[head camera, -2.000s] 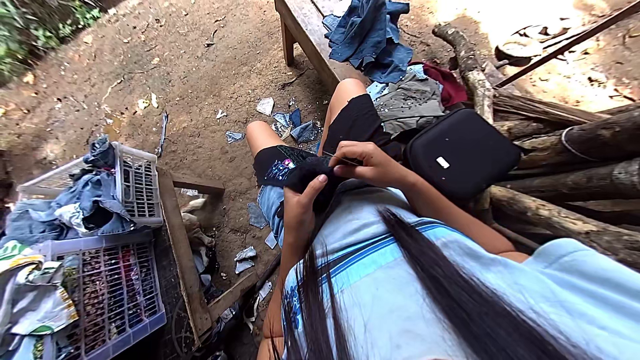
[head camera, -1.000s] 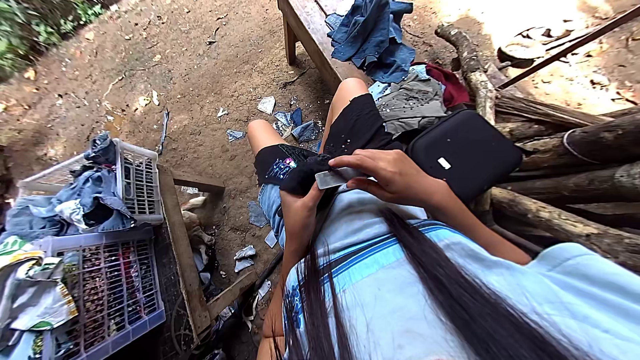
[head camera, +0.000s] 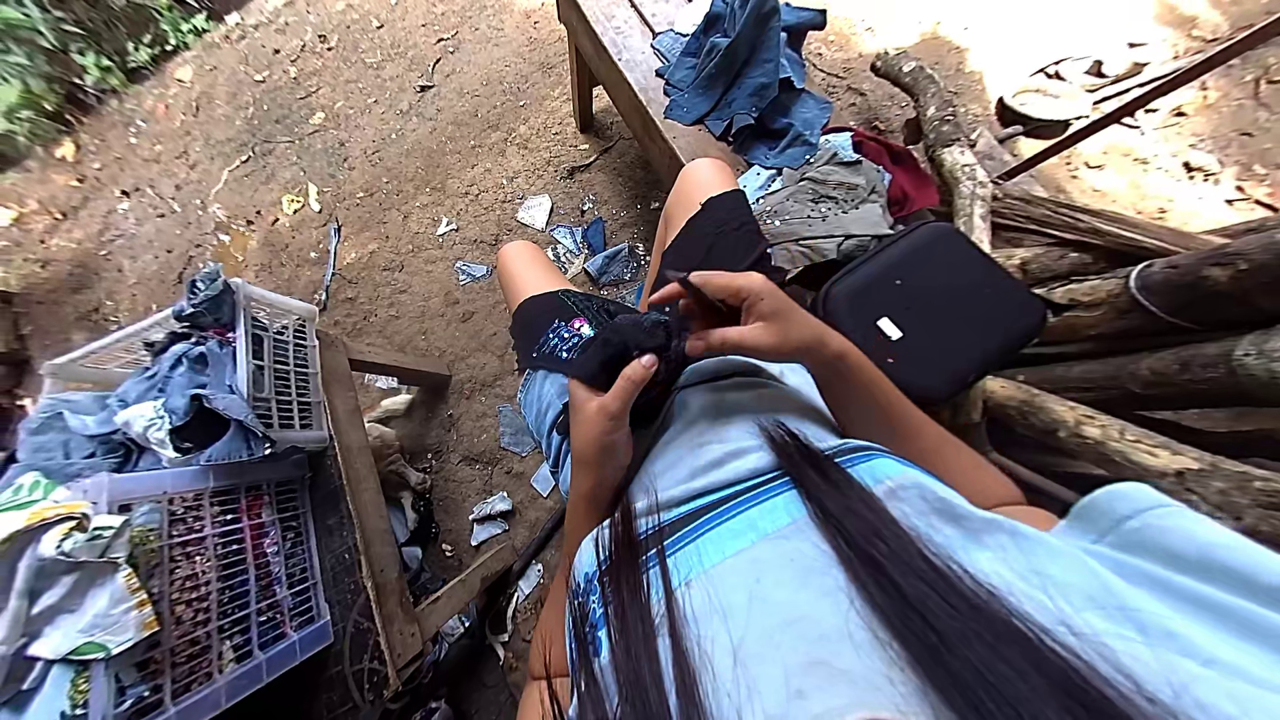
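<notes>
Over my lap lies a black cloth (head camera: 715, 235) with blue sequins near its left edge. My left hand (head camera: 610, 400) grips a bunched, dark fuzzy part of this cloth, thumb on top. Just to the right, my right hand (head camera: 750, 315) is closed around a small dark slender tool (head camera: 693, 290) at the bunched cloth; its kind cannot be told, and its working end is hidden. A black zippered case (head camera: 930, 310) rests by my right forearm.
A wooden bench (head camera: 630, 90) bears denim pieces (head camera: 745, 75). Logs (head camera: 1130, 430) lie to the right. Plastic crates (head camera: 285, 360) with denim and a wooden frame (head camera: 365, 510) stand at the left. Denim scraps (head camera: 610, 262) litter the dirt ground.
One second ago my right hand held a pale, flat translucent piece over the cloth; now that piece is not visible and the dark tool shows in its fingers. My left thumb is in sight again.
</notes>
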